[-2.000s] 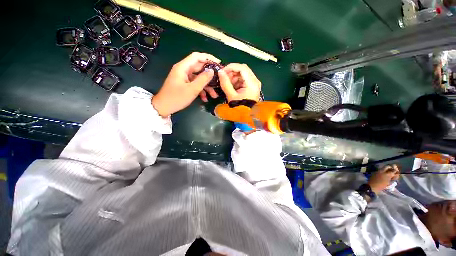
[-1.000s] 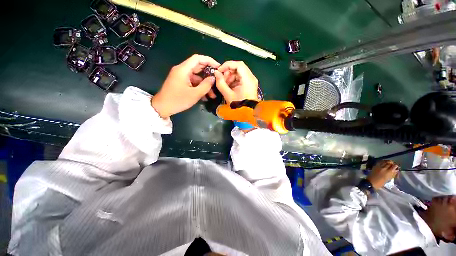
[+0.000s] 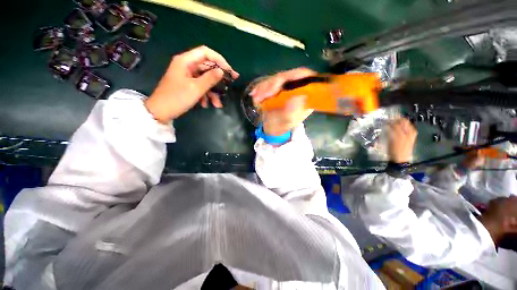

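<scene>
My left hand holds a small dark watch housing in its fingertips, partly hidden by the fingers. My right hand is closed around the orange electric screwdriver, which is blurred and lies level, its black end pointing right. The two hands are apart. A round dish shows in part at the left side of my right hand. A pile of dark housings lies on the mat at the upper left.
A pale-yellow divider strip crosses the bench beyond my hands. A single housing lies past its right end. A metal rail crosses at the right. A neighbour's hand reaches over the bench beside clear plastic.
My right hand has moved away from the housing and swung the screwdriver up and level. My left hand keeps the housing. The neighbour's hand has reached forward onto the bench; the mesh unit no longer shows.
</scene>
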